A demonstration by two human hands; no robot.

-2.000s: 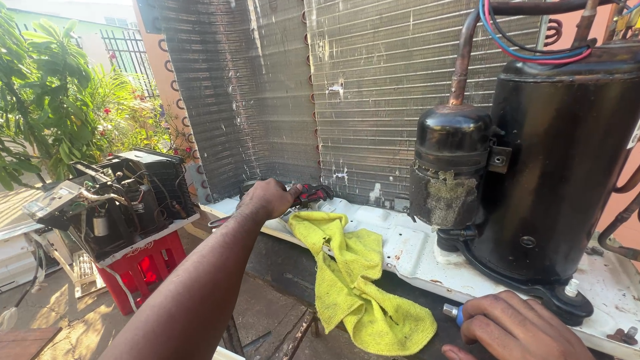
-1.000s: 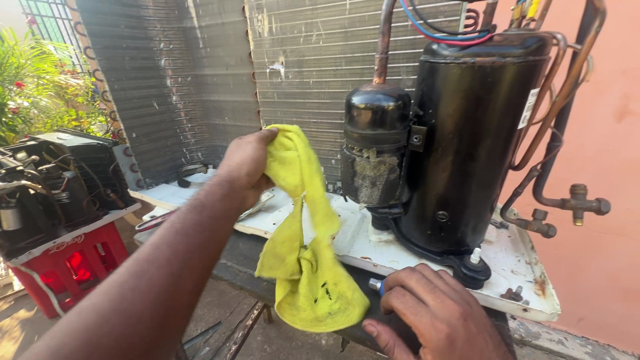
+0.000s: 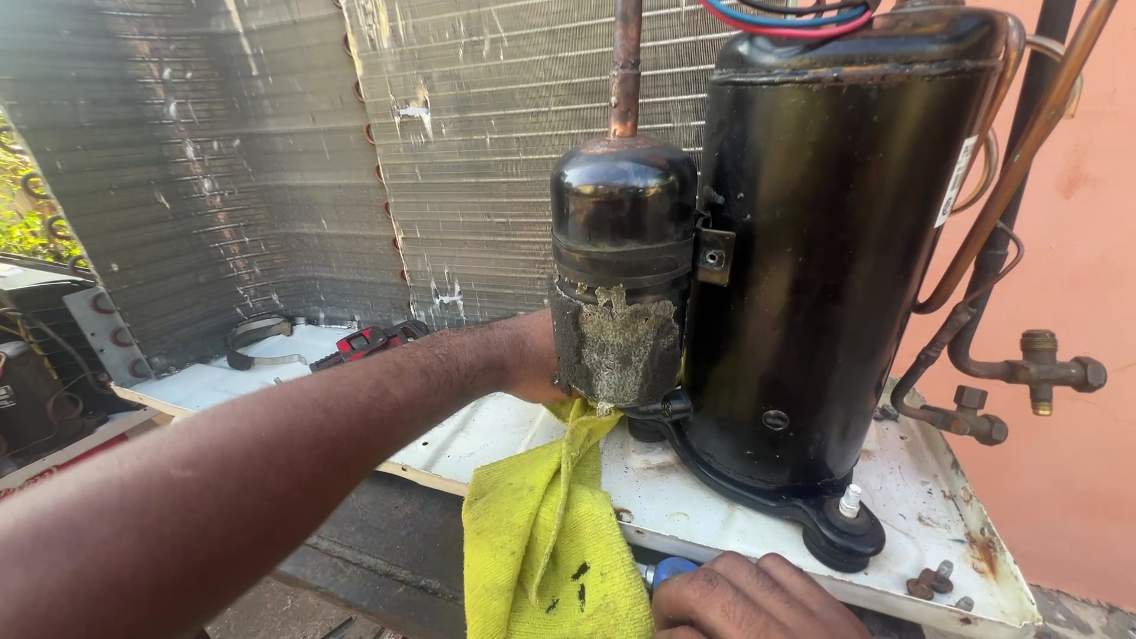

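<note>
My left hand (image 3: 531, 357) reaches behind the small black suction accumulator (image 3: 624, 266), its fingers hidden there. A yellow cloth (image 3: 559, 532) hangs from beside that hand over the front edge of the white metal base pan (image 3: 657, 484). My right hand (image 3: 754, 599) is low at the front edge, closed around a tool with a blue handle (image 3: 674, 568), whose metal shaft runs behind the cloth. The large black compressor (image 3: 825, 266) stands upright on the pan, right of the accumulator.
A finned condenser coil (image 3: 515, 177) rises behind. A red and black tool (image 3: 373, 342) and a curved metal strap (image 3: 257, 342) lie on the pan at left. Copper pipes with brass valves (image 3: 1043, 371) stick out at right. Loose bolts (image 3: 930, 581) lie by the front right corner.
My left hand has lifted the yellow cloth from the left part of the pan and carried it right, to behind the accumulator. The view has moved right and closer.
</note>
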